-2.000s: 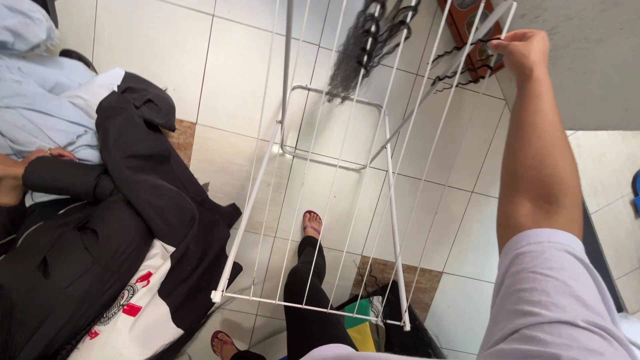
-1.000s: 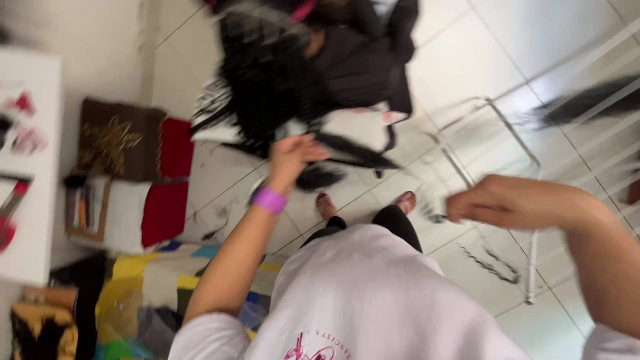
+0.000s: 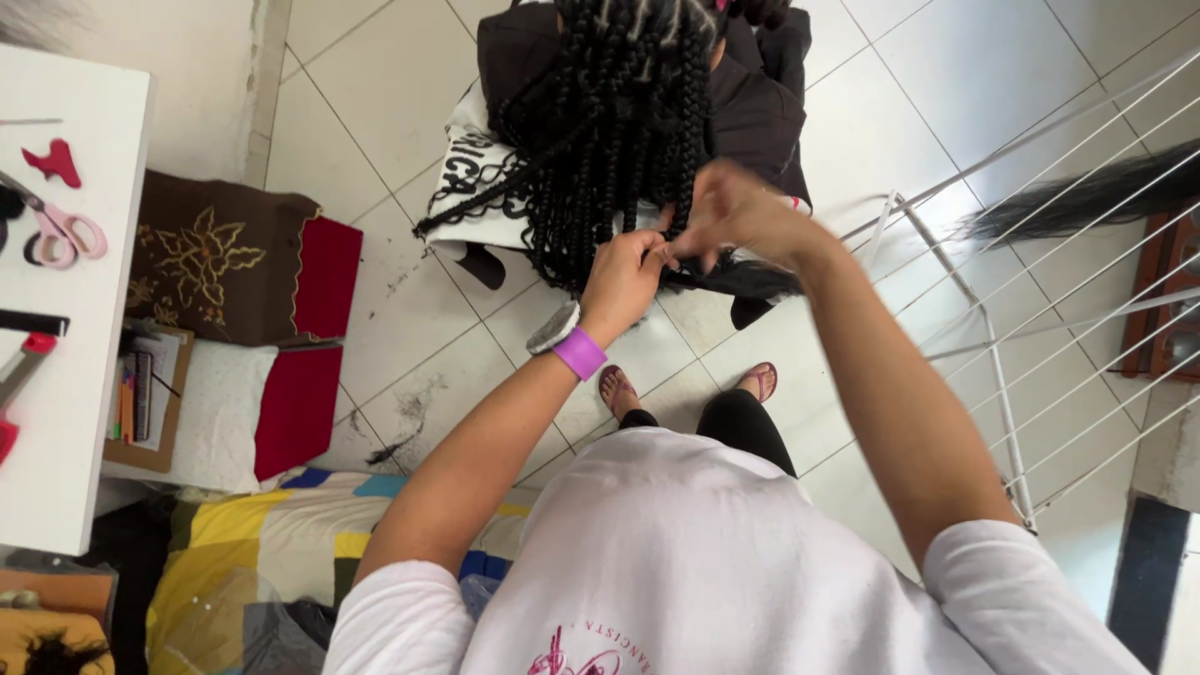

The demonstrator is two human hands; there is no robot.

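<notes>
A seated person's long black braids (image 3: 623,141) hang down over the back of a dark garment. At the lower ends of the braids, my left hand (image 3: 626,277) pinches a strand of black hair, its fingertips close together. A purple band (image 3: 580,354) and a round grey pad circle that wrist. My right hand (image 3: 736,220) is blurred and meets the left fingertips from the right; whether it grips hair cannot be told. Loose black hair (image 3: 736,277) lies just below the right hand.
On the left, a white table (image 3: 89,291) bears pink-handled scissors (image 3: 64,234), a red clip (image 3: 52,163) and a black comb. A white drying rack (image 3: 998,366) stands at right, with black hair (image 3: 1078,202) across it. Covered boxes (image 3: 220,262) and a patchwork cloth (image 3: 309,516) are at lower left.
The view has swung left from the drying rack to the braids. My right hand was at the rack's hair two seconds ago; my two hands, apart one second ago, now meet at the braid ends.
</notes>
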